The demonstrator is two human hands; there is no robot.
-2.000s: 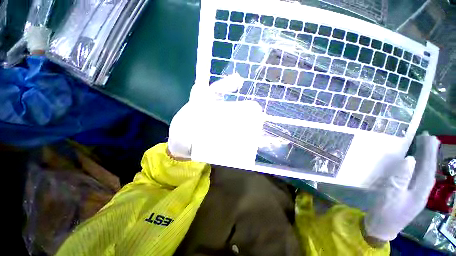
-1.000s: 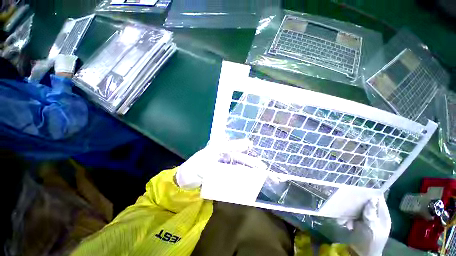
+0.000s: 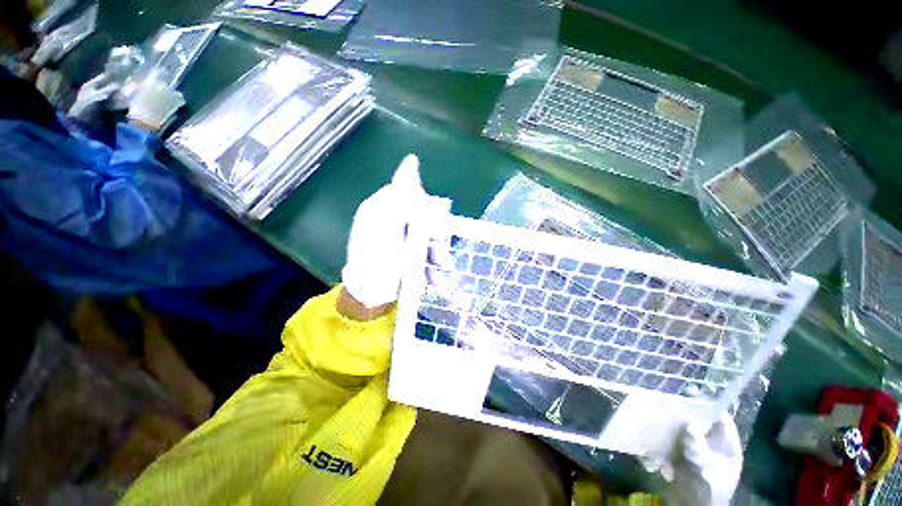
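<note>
A bare silver-white laptop top case [image 3: 539, 400] is held tilted above the bench, with its key grid and touchpad opening showing. My white-gloved left hand [image 3: 378, 242] is at its upper left edge, with one finger pointing up; its exact grip is partly hidden. My gloved right hand [image 3: 707, 460] grips the lower right corner, near the bottom of the picture. Behind and below the held panel, a clear plastic bag [image 3: 524, 198] lies on the green bench, and a panel shape shows through the key holes.
Bagged top cases [image 3: 272, 128] are stacked at left. Panels on plastic lie at the back [image 3: 618, 119] and right [image 3: 791, 198]. A red holder [image 3: 816, 479] with a metal-topped item [image 3: 849, 443] is at lower right. A neighbour's gloved hand [image 3: 153, 102] and blue sleeve are at left.
The panel has been lowered and drawn away from the camera. My left hand has moved from the panel's lower left face to its upper left edge. My right hand stays at the lower right corner.
</note>
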